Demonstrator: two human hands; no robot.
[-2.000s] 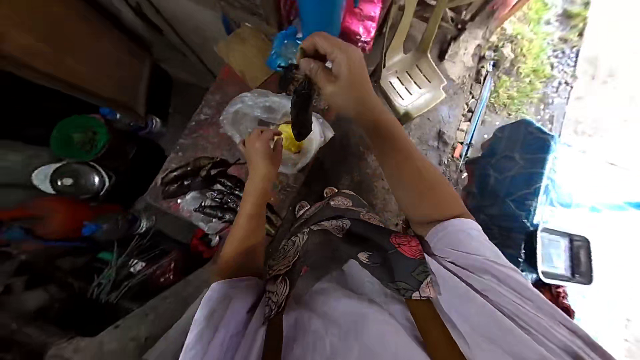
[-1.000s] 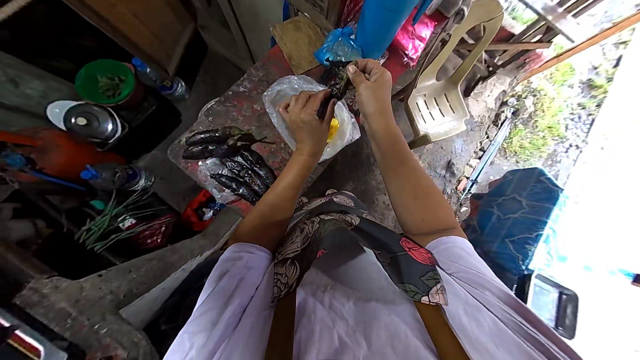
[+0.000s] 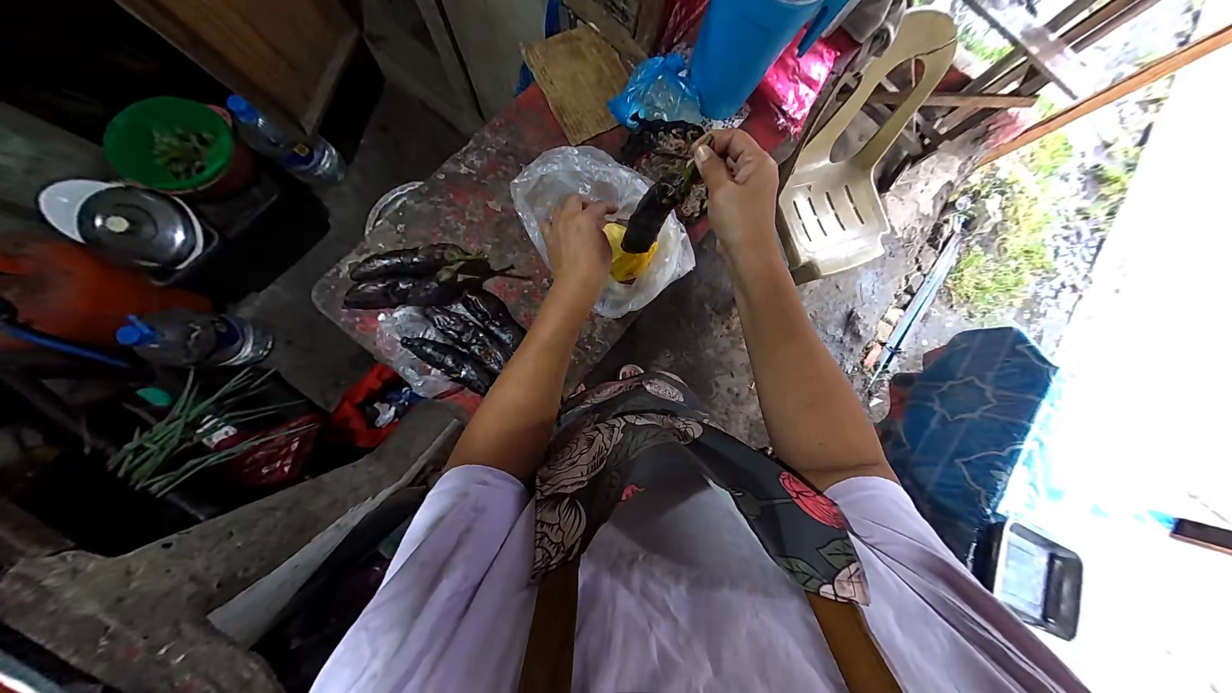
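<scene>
My right hand (image 3: 739,181) pinches the green stem of a charred eggplant (image 3: 652,214), which hangs tilted over a clear plastic bag (image 3: 544,183). Inside the bag's opening shows something yellow (image 3: 630,262), just below the eggplant. At the bag's left side is my left hand (image 3: 580,241), its fingers curled near the yellow thing; whether it grips anything is hidden. Several more blackened eggplants (image 3: 462,332) lie on the worn red table (image 3: 481,183), partly on another clear bag. A heap of dark charred scraps (image 3: 679,159) sits behind the held eggplant.
At the table's far end stand a blue pitcher (image 3: 746,58), a blue plastic bag (image 3: 662,89) and a piece of cardboard (image 3: 576,82). A beige plastic chair (image 3: 837,212) is to the right. On the left are a green basin (image 3: 168,144), a lidded pot (image 3: 135,224) and plastic bottles (image 3: 192,339).
Since one second ago, my left hand has come off the eggplant and moved down to the bag's left side. The right hand still holds the stem, and the eggplant now hangs over the bag.
</scene>
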